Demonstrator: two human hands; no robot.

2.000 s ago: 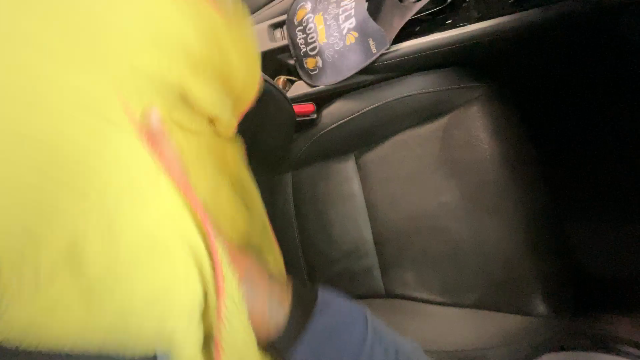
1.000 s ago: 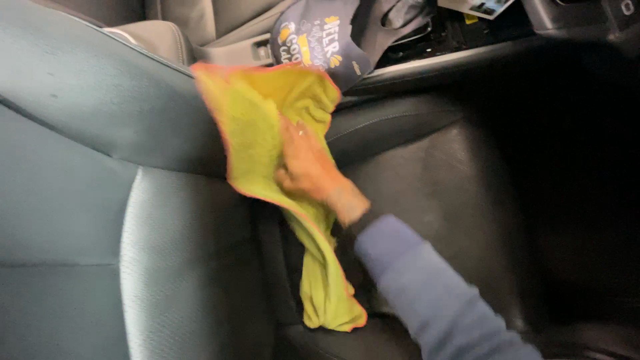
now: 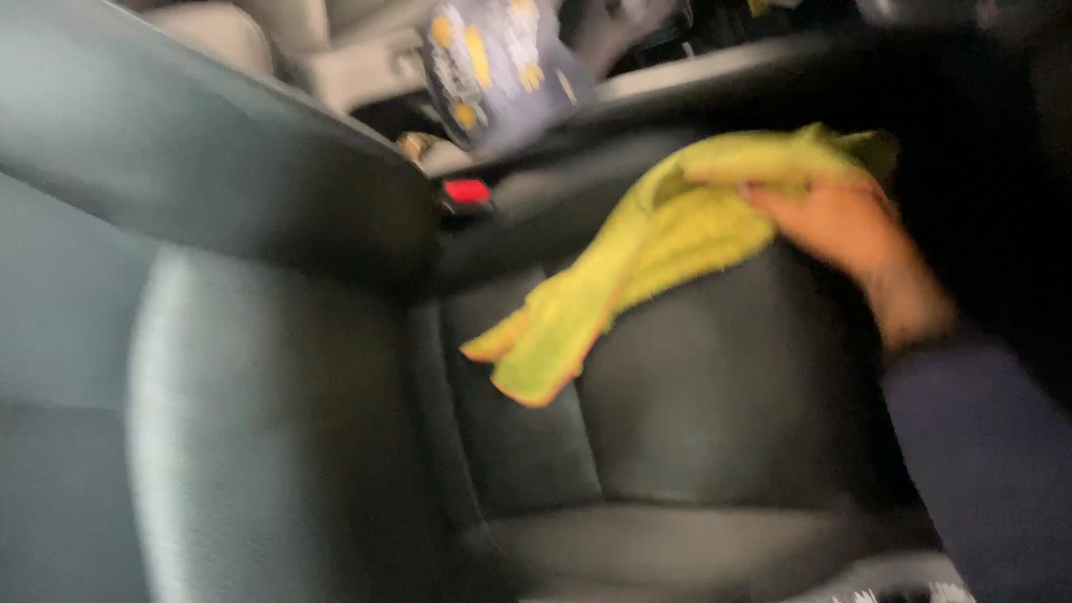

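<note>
My right hand (image 3: 846, 222), blurred, grips a yellow-green microfiber cloth (image 3: 670, 226) with orange edging near its right end. The cloth stretches down and left across the dark leather seat cushion (image 3: 695, 419) of a car, its loose end lying over a seam. My wrist and dark blue sleeve (image 3: 980, 435) come in from the lower right. My left hand is out of view. The seat backrest (image 3: 226, 419) fills the left side.
A red seat-belt buckle (image 3: 466, 192) sits between the cushion and the centre console. A dark printed bag (image 3: 502, 75) with yellow designs stands on the console at the top. Beyond are beige seat parts (image 3: 360, 75). Deep shadow lies at right.
My right hand has moved right with the cloth, from near the backrest and bag to the far upper side of the cushion. The cloth hung close to the camera two seconds ago.
</note>
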